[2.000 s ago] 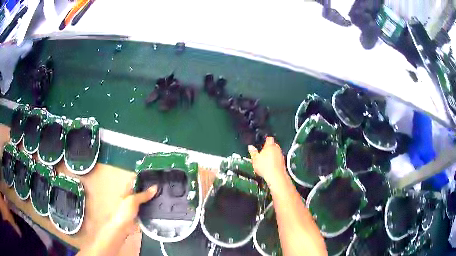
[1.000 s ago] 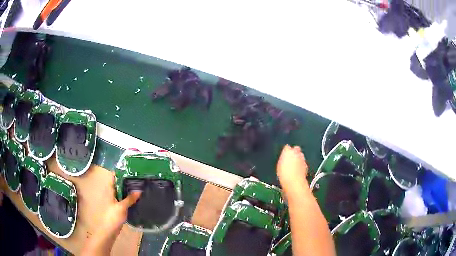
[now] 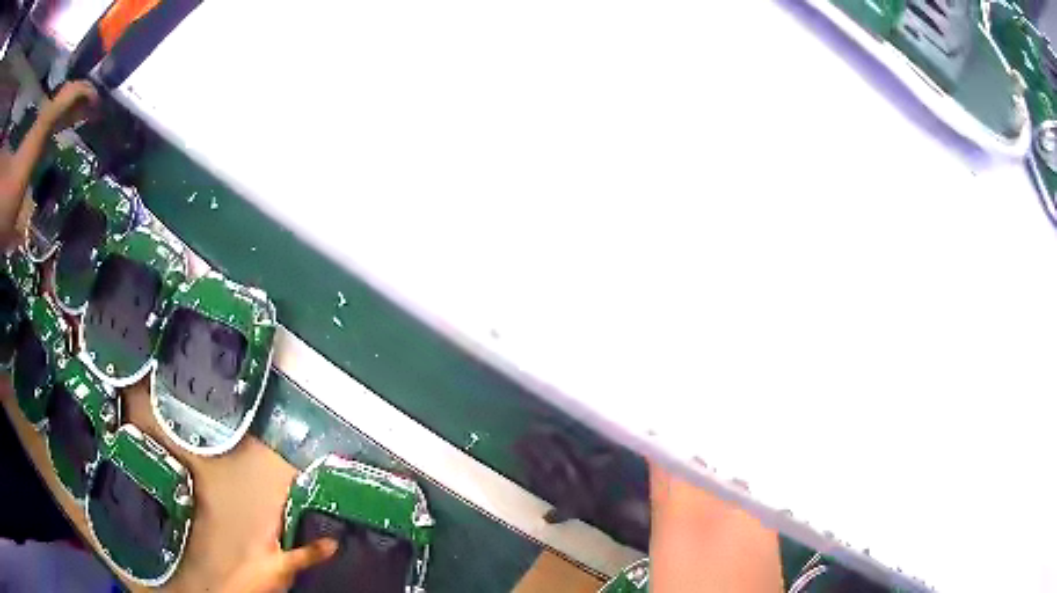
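A green-and-black housing (image 3: 365, 492) lies at the lower middle, cut off by the bottom edge. My left hand (image 3: 272, 570) grips its left side, with the thumb over the black recess; the hand is partly cut off. My right forearm shows at the lower right, and the hand itself is hidden behind the white shelf's edge. Small black parts (image 3: 580, 475) lie in a heap on the green surface, just left of that forearm.
Housings (image 3: 214, 359) stand in two rows on cardboard (image 3: 220, 498) at left. Another person's hand (image 3: 72, 102) reaches in at upper left. The white shelf (image 3: 464, 151) covers the upper right, with an orange-handled tool (image 3: 128, 21) and a large green item (image 3: 927, 58).
The view has tilted and shifted, so the shelf covers more and the held housing sits lower. My right hand has passed out of sight behind the shelf edge. Another person's hand has appeared at left.
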